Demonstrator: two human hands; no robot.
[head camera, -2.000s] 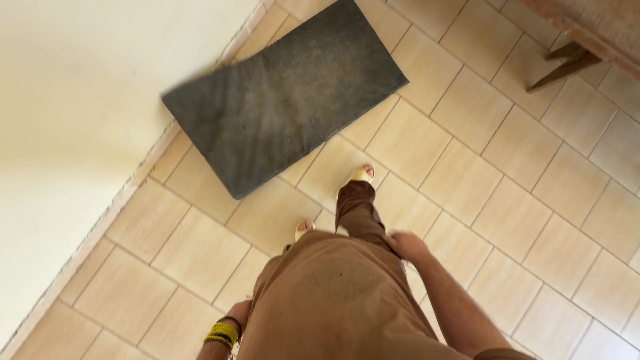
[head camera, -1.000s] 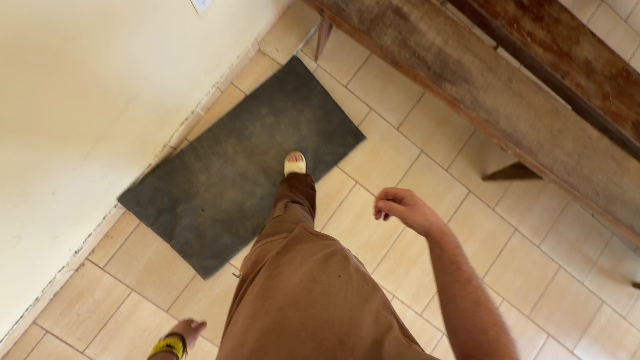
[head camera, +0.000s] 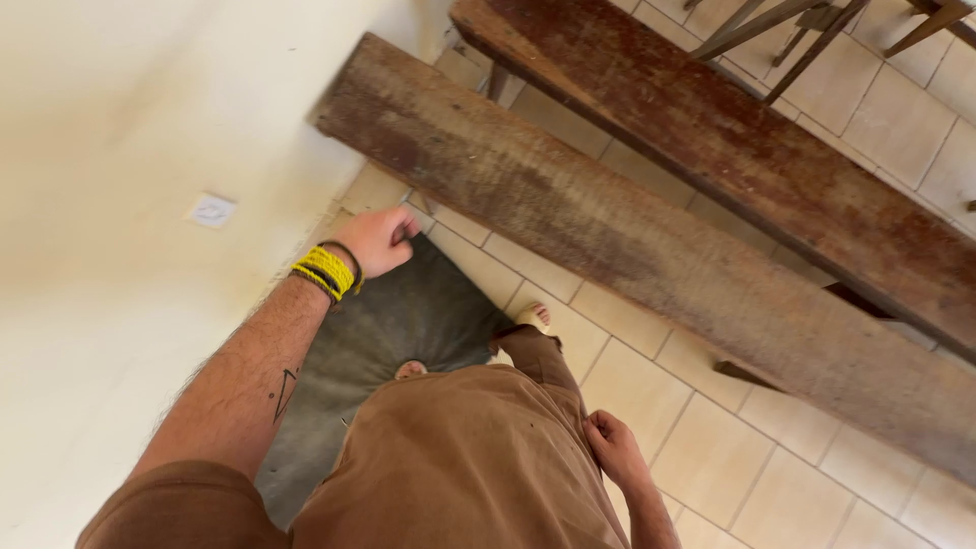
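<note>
My left hand (head camera: 381, 240), with yellow and dark bracelets at its wrist, is stretched forward above the far end of a dark grey mat (head camera: 366, 320). Its fingers are curled and slightly blurred, and I see nothing in them. Beside my right thigh hangs my right hand (head camera: 612, 441), fingers loosely curled against the brown clothing, with no object visible in it. One of my feet (head camera: 412, 370) is on the mat; the other foot (head camera: 535, 315) is on the tiles just past its right edge.
Two long worn wooden benches (head camera: 579, 198), (head camera: 686, 99) run diagonally from the wall to the right. Wooden legs (head camera: 808, 30) of other furniture stand behind them. A white wall plate (head camera: 212, 210) is on the cream wall (head camera: 114, 305) at left. Beige tiles (head camera: 701, 442) cover the floor.
My left hand has risen from low beside my body to forward over the mat. My right hand has come back beside my thigh. The view has shifted toward the benches.
</note>
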